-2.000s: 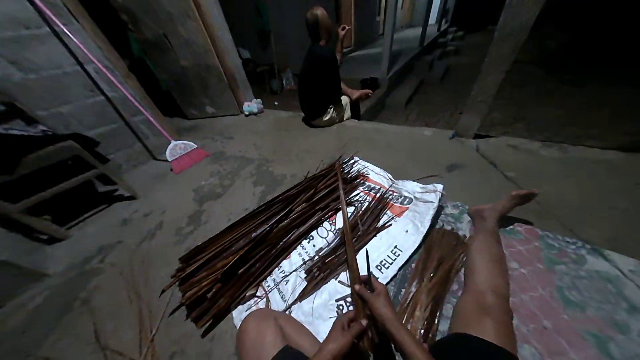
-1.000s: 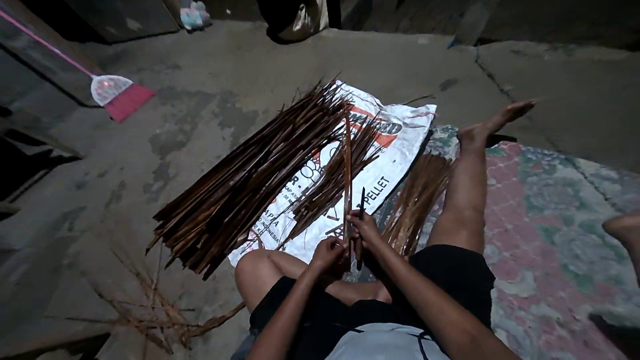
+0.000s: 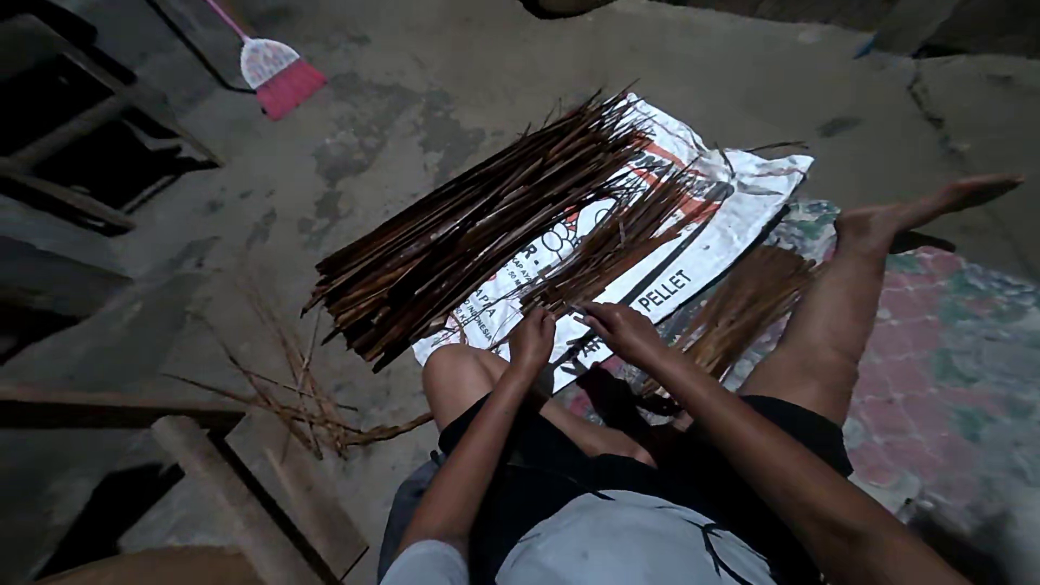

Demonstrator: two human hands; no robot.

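A large bundle of brown dried leaf strips [image 3: 479, 227] lies across a white printed sack [image 3: 715, 236]. On the same sack, a smaller pile of brown strips [image 3: 621, 244] lies to its right. My left hand [image 3: 533, 335] is closed near the lower end of this small pile; what its fingers hold is too small to tell. Just right of it, my right hand [image 3: 624, 327] has a small, thin, light-edged thing at its fingertips, perhaps a blade. Lighter brown strips [image 3: 743, 301] lie between the sack and my outstretched leg.
Loose thin strips [image 3: 305, 398] are scattered on the concrete floor at the left. A pink and white broom [image 3: 284, 77] stands upper left, near a dark wooden frame [image 3: 73, 130]. Wooden boards [image 3: 244, 496] are at lower left. A patterned mat [image 3: 918, 349] is under my leg.
The long strip that stood upright from my hands one second ago no longer shows between them. My hands are now slightly apart. The view has tilted down, and the other person is out of it.
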